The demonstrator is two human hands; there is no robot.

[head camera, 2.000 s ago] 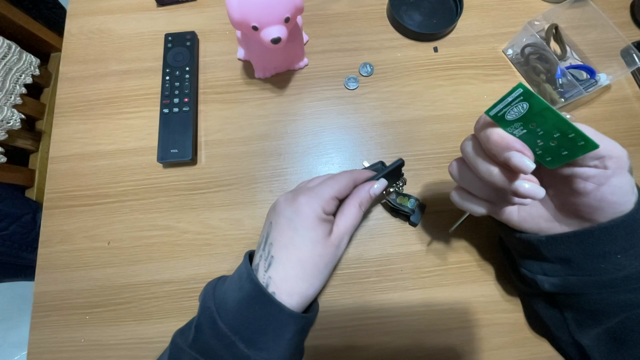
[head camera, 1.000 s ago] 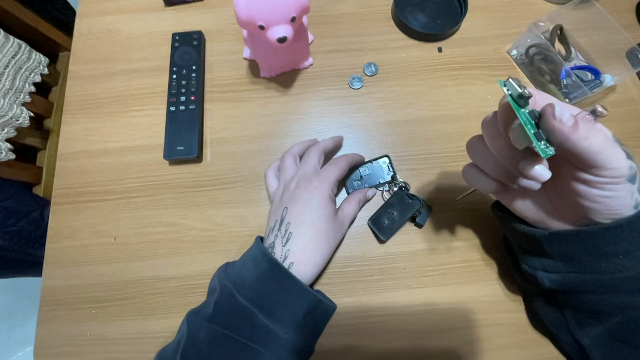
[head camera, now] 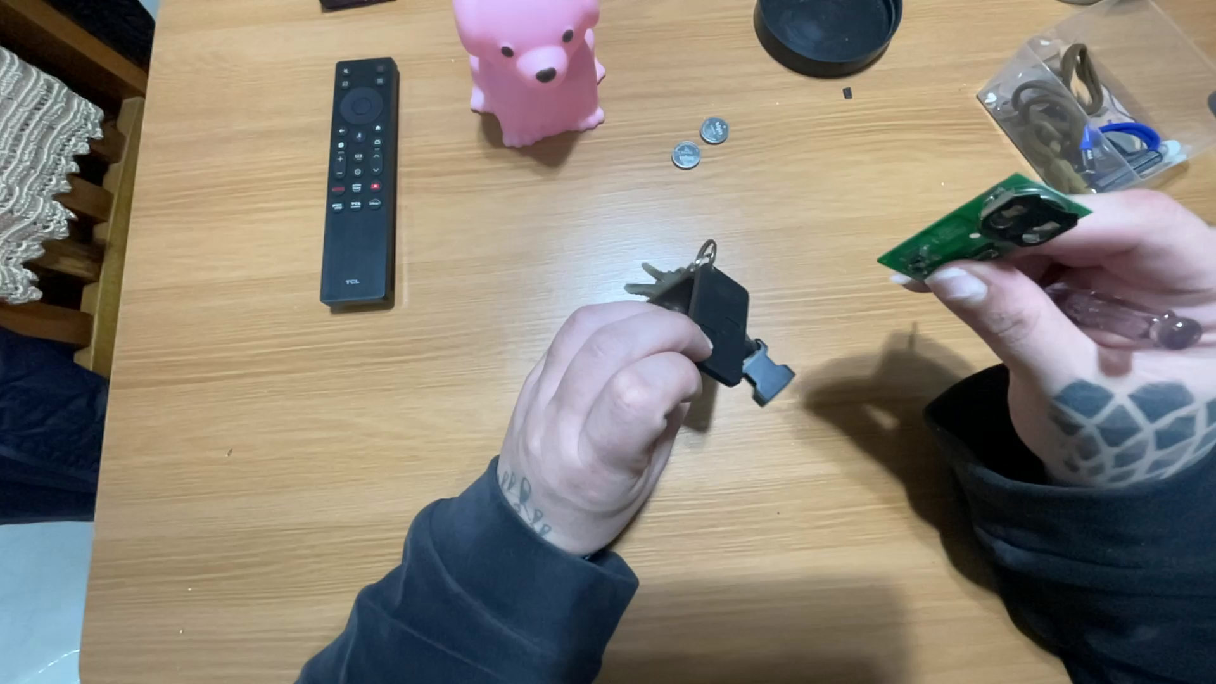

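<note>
My left hand (head camera: pixel 608 418) grips a black key fob case (head camera: pixel 724 323) over the middle of the table. Metal keys (head camera: pixel 654 281), a key ring (head camera: pixel 706 255) and a grey plastic buckle (head camera: pixel 768 372) hang with it. Raised at the right, my right hand (head camera: pixel 1092 294) pinches a green circuit board (head camera: pixel 988 228) between thumb and fingers, its black battery holder facing up. A clear-handled tool (head camera: pixel 1126 316) lies across that same palm; its tip is hidden. Two coin cell batteries (head camera: pixel 700 142) lie flat beyond my hands.
A black TV remote (head camera: pixel 359 180) lies at the left. Farther back stand a pink dog figure (head camera: pixel 537 71) and a round black lid (head camera: pixel 828 38), with a tiny black piece (head camera: pixel 848 93) nearby. A clear plastic box (head camera: pixel 1092 104) of cables sits at the back right.
My left hand has gone from resting over the opened fob parts to holding the case up by its edge. In my right hand the circuit board has turned, so its battery-holder side shows.
</note>
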